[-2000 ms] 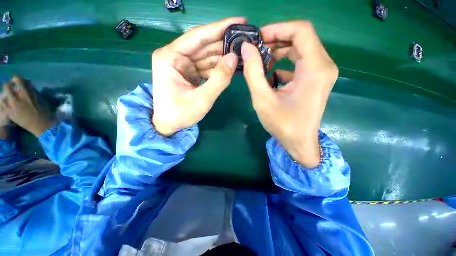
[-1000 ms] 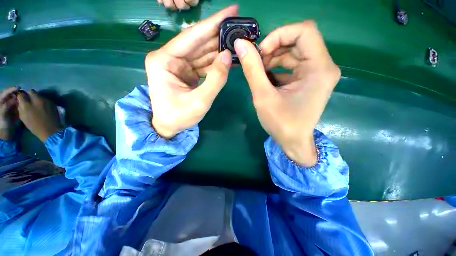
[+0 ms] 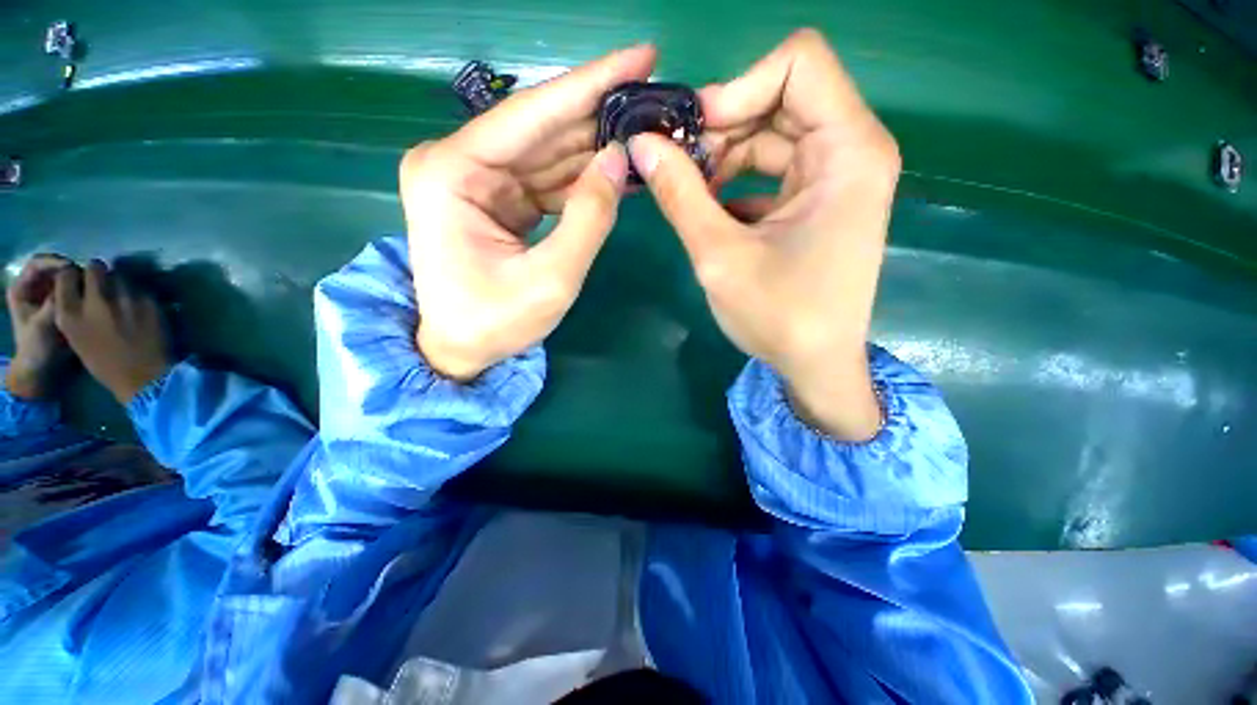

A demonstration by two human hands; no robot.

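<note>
A black rounded-square watch case (image 3: 651, 110) is held between both hands near the top middle. A dark round part shows in its centre, with small bright details at its right side. My left hand (image 3: 503, 227) grips the case's left side, with the thumb at its lower edge. My right hand (image 3: 793, 214) holds its right side, with the thumb tip pressed on the lower middle of the case. The fingertips behind the case are partly hidden.
Semi-finished units lie on the green belt: one dark unit (image 3: 481, 87) just beyond my left hand, others at far left (image 3: 59, 39) and right (image 3: 1154, 58). Another person's hands (image 3: 97, 324) and blue sleeves are at the left. Grey floor shows at lower right.
The case has tilted and sits slightly lower. My right hand has shifted slightly left. The units on the belt have moved to the right. Another person's fingers at the top have left the view.
</note>
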